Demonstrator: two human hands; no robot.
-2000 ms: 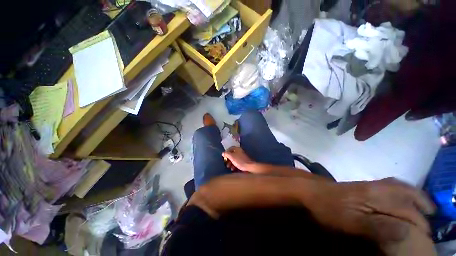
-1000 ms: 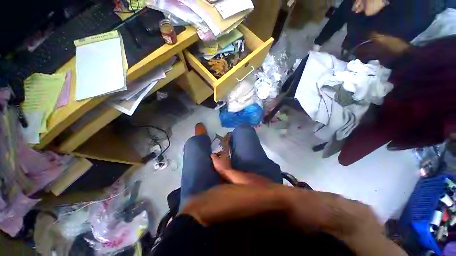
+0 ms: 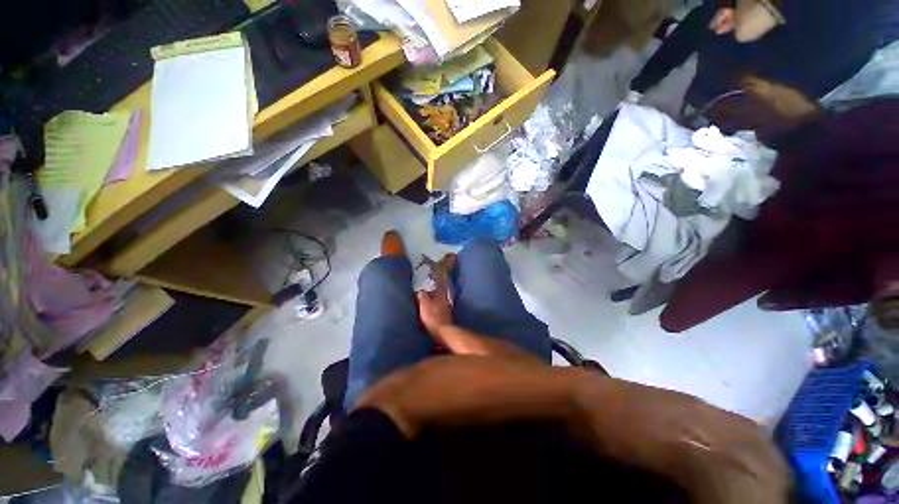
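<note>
My right hand hangs between my knees above the blue jeans. It is small and its fingers point away from me; whether it holds anything cannot be told. My left arm crosses my body to the right, over the right forearm. My left hand is at the lower right, blurred, with its fingers not distinct. A balm jar of amber-brown glass stands upright on the desk edge, away from both hands.
An open yellow drawer holds clutter beside paper stacks. A notepad lies on the desk. A blue bag is on the floor. A cloth pile lies right, near a person's hand. A blue basket stands far right.
The view has shifted, showing more of the other person and the blue basket than at first. My left hand, clearer at the right two seconds ago, is now lower and less distinct.
</note>
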